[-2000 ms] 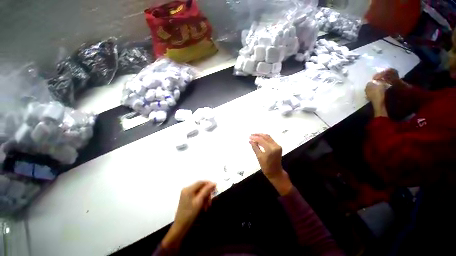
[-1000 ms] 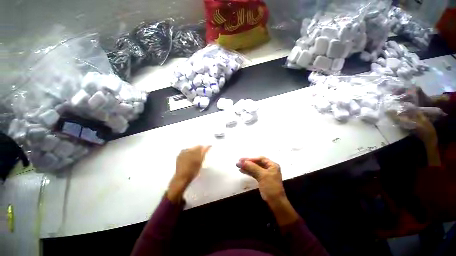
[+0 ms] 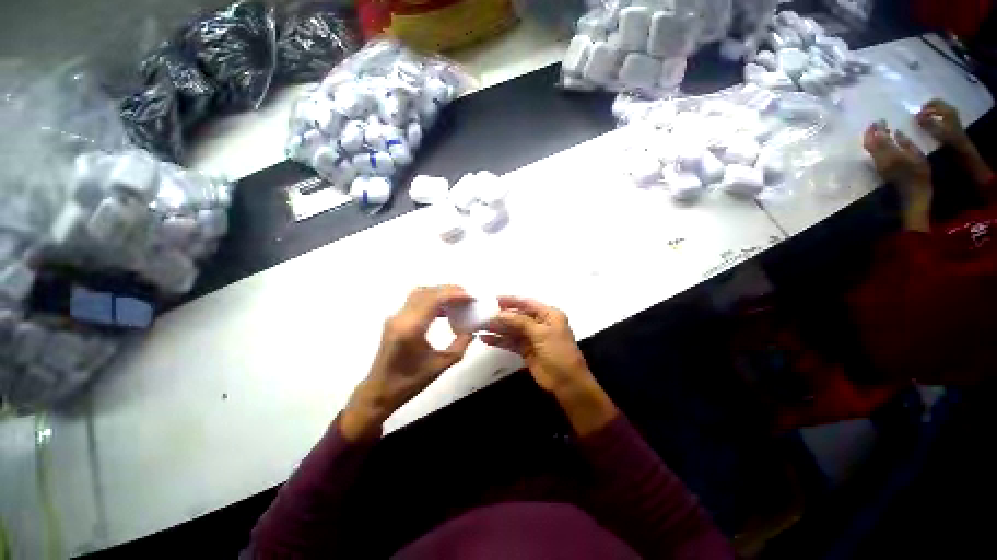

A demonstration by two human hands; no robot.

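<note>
A small white case (image 3: 474,315) is held up between my two hands, above the white bench near its front edge. My left hand (image 3: 413,339) grips its left side with fingertips and thumb. My right hand (image 3: 541,337) holds its right side with the fingertips. The fingers cover parts of the case. A small group of loose white cases (image 3: 478,189) lies on the bench beyond my hands, by the black strip.
A bag of blue-marked cases (image 3: 366,123) is behind. A large bag of white cases (image 3: 131,219) with a dark smartphone (image 3: 109,307) is at left. More bagged cases (image 3: 711,148) lie right, near a neighbour's hands (image 3: 899,159). Dark bundles (image 3: 224,60) and a red-yellow bag (image 3: 443,24) stand at the rear.
My hands have come together around a white case; they were apart before. One fewer loose case shows at the near end of the group. The neighbour's hands have moved off the bagged cases.
</note>
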